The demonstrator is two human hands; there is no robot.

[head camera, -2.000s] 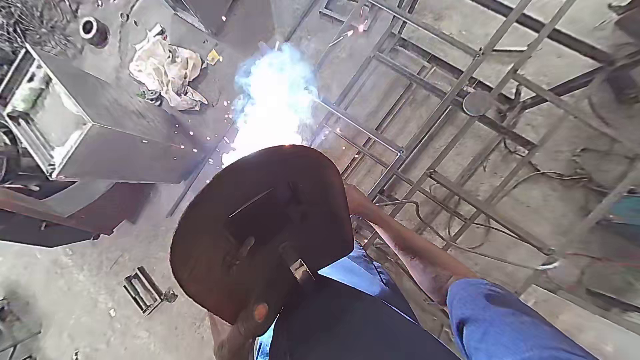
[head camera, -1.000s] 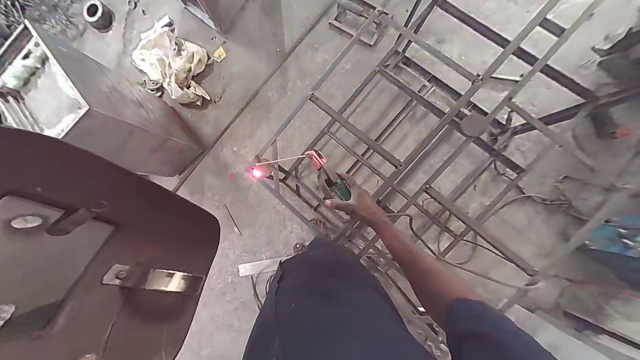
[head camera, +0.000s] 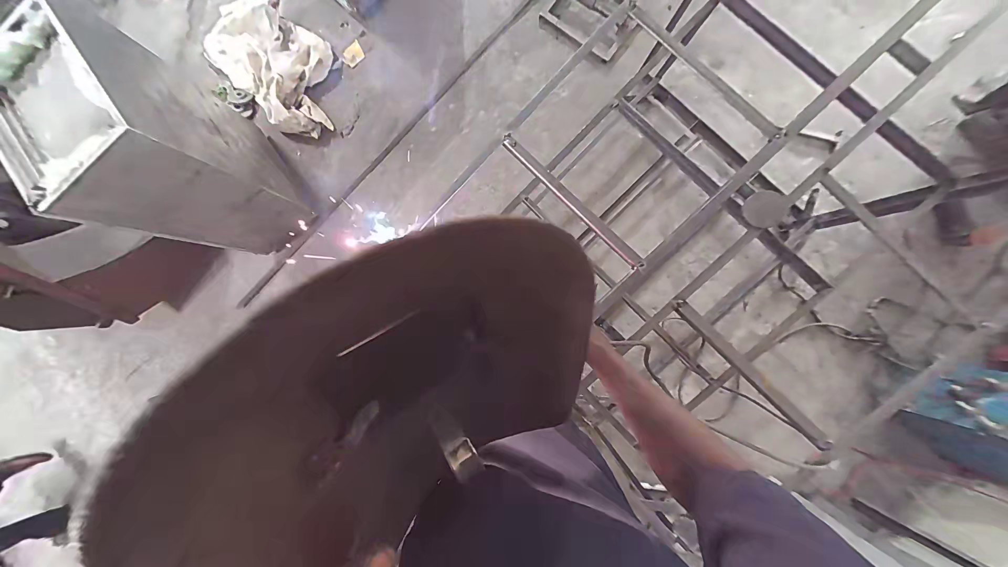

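A dark welding hand shield, its inner side toward me, covers the middle and lower left. At its bottom edge a fingertip of my left hand shows against it; the rest of that hand is hidden. My right forearm reaches up behind the shield's right edge, so my right hand and whatever it holds are hidden. Just past the shield's upper edge a bright welding arc throws sparks, near the corner side of a welded steel-bar frame on the floor.
At left stands a grey metal box, with a crumpled pale cloth beyond it. A round metal disc sits on the frame at right. Cables run among the bars. A blue object lies at far right.
The shield has swung from the left into the middle, over my right hand and the electrode holder that showed a second ago. The red glow has given way to a bright, sparking arc.
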